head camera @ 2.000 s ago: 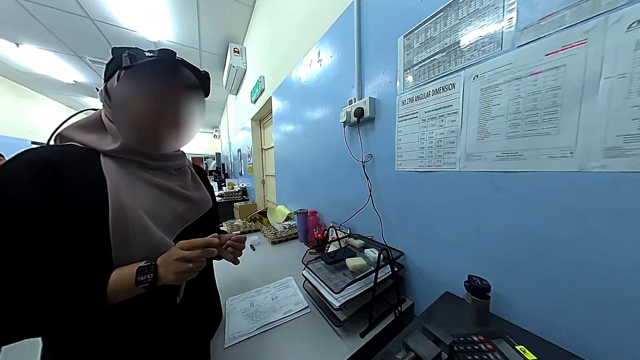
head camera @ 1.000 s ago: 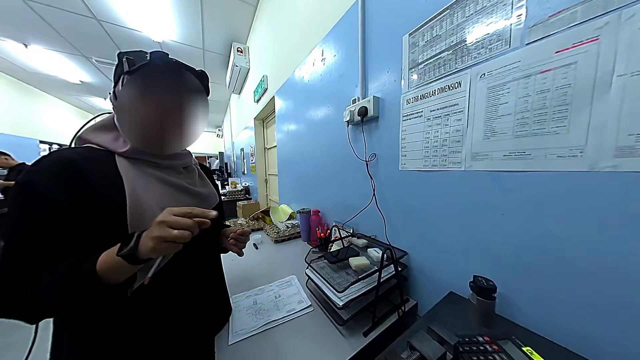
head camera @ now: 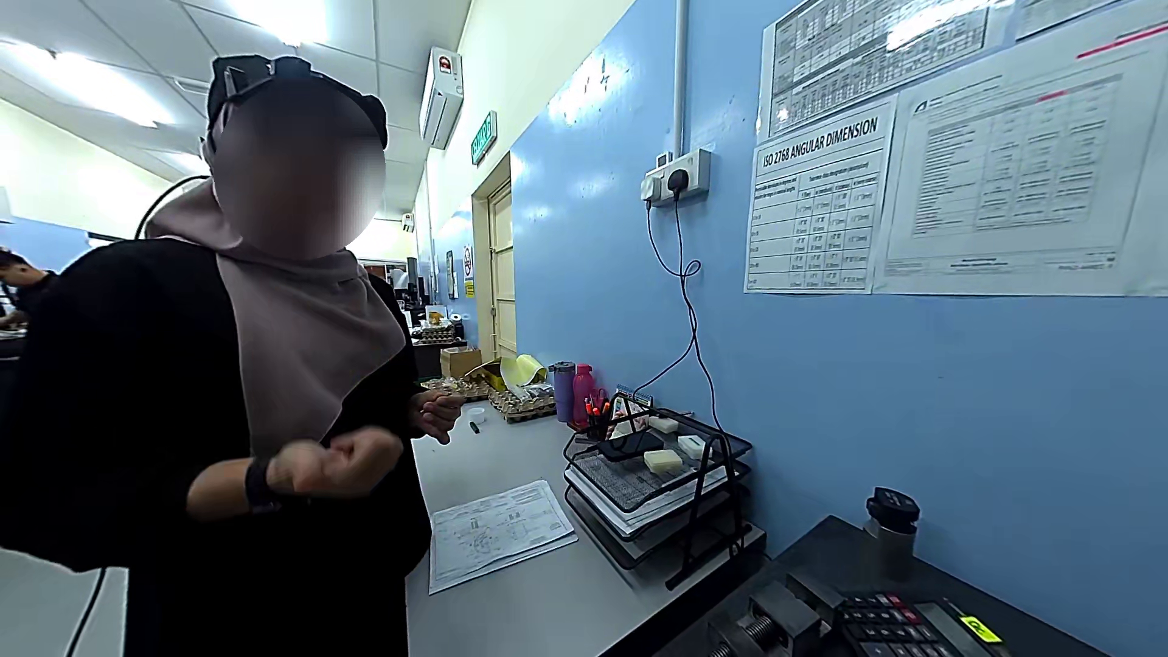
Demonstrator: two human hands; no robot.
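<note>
Neither my left hand nor my right hand shows in the head view. A person in dark clothing stands at the left, facing me beside a grey table. Both of that person's hands are raised, one loosely curled fist in front of the body and the other curled hand over the table's edge. I cannot tell whether those hands hold anything. Sheets with a technical drawing lie on the table near the person. To their right stands a black mesh letter tray with papers and pale blocks.
A dark surface at lower right holds a calculator, a small metal vise and a black-capped container. Bottles and egg-carton trays stand farther back. Cables hang from a wall socket. Another person is at far left.
The facing person's hands were close together two seconds ago; they have moved apart, with the watch-side hand now lower and curled.
</note>
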